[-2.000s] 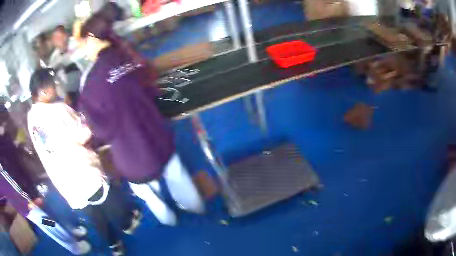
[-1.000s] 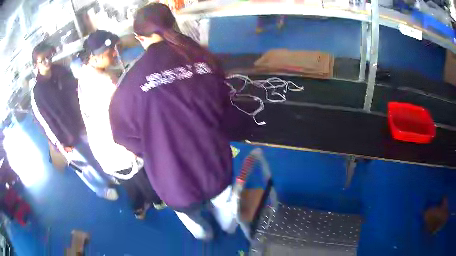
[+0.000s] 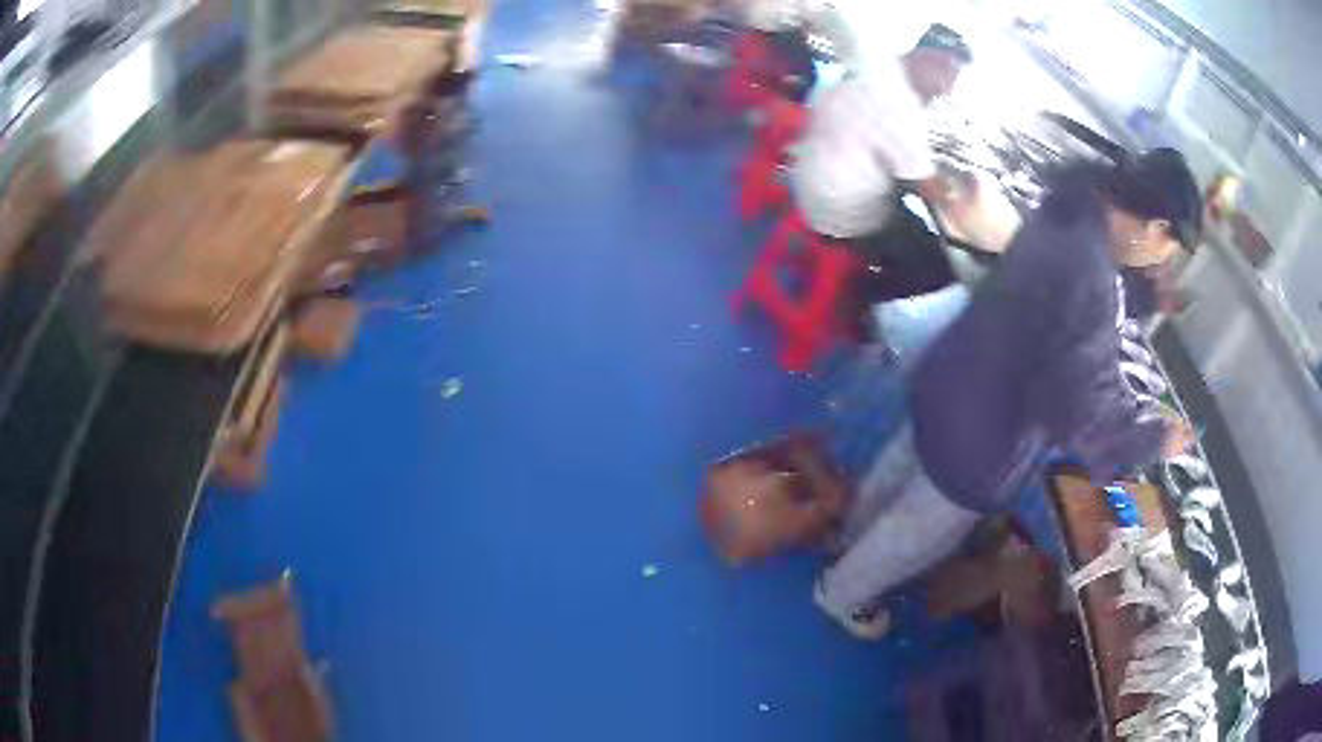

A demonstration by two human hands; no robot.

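Neither of my hands is in view. White housing shells (image 3: 1160, 638) lie in a heap on a brown board at the lower right, blurred. More white shells (image 3: 1198, 525) lie in a row on the dark green belt (image 3: 1227, 558) beside it. A small blue thing (image 3: 1122, 505) sits at the far end of the heap. A person (image 3: 1015, 348) in a dark top leans over the belt, one hand on or near the shells.
Blue floor (image 3: 508, 478) runs down the middle. Brown cardboard (image 3: 218, 239) is stacked on the black bench (image 3: 87, 551) at left. Cartons (image 3: 768, 505) and cardboard pieces (image 3: 276, 667) lie on the floor. Another person (image 3: 870, 160) is by red stools (image 3: 797, 290).
The view has swung away from the red basket, white cables, trolley and purple-topped person. It now shows the aisle, the stacked cardboard at left and the belt with shells at right.
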